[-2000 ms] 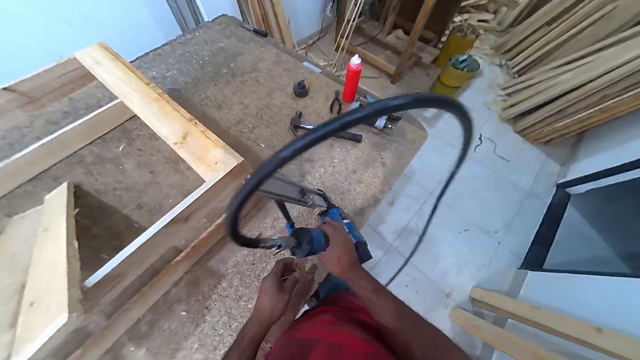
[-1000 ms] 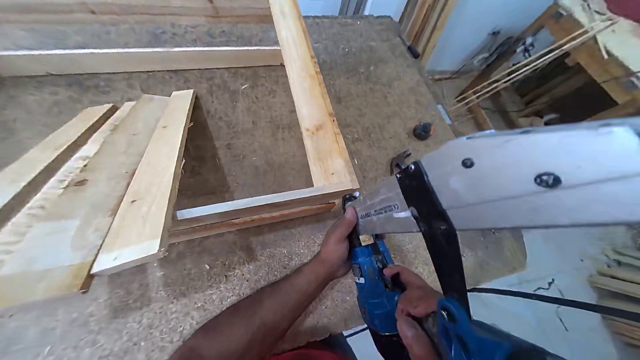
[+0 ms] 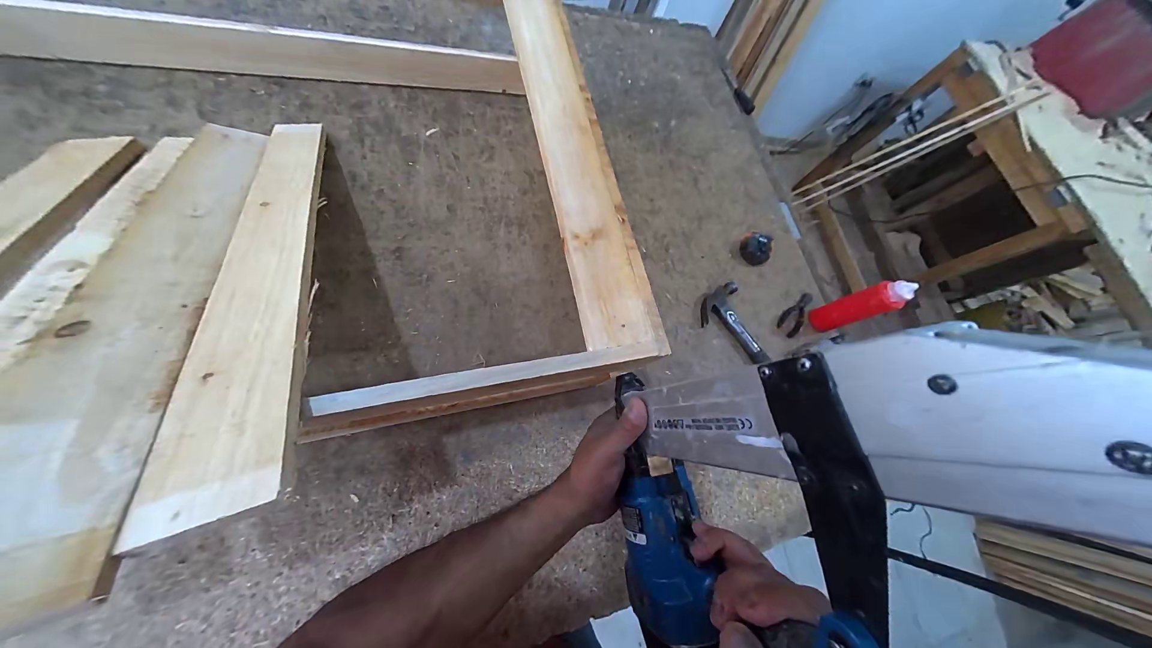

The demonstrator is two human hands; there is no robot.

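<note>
A blue power nailer [image 3: 670, 558] with a long silver metal magazine [image 3: 720, 418] and a black bracket points away from me in the lower middle. My left hand [image 3: 607, 459] grips it by the black nose, thumb against the near end of the magazine. My right hand [image 3: 756, 576] holds the blue body and handle, partly cut off by the lower edge. Just beyond the nose is the near right corner of a wooden frame [image 3: 589, 207], made of pale boards. Its near side [image 3: 477, 382] runs left from that corner. Whether the nose touches the wood I cannot tell.
Several loose boards [image 3: 225, 315] lie on the left of the workbench [image 3: 450, 234]. Beyond the nailer are a claw hammer [image 3: 733, 319], pliers [image 3: 794, 315], a red bottle [image 3: 859, 306] and a small dark round object [image 3: 755, 248]. A wooden stand [image 3: 1012, 171] is at the right; stacked boards lie below.
My left hand was loose beside the nailer two seconds ago and now holds its nose. The nailer has come to the frame's corner. The view has turned.
</note>
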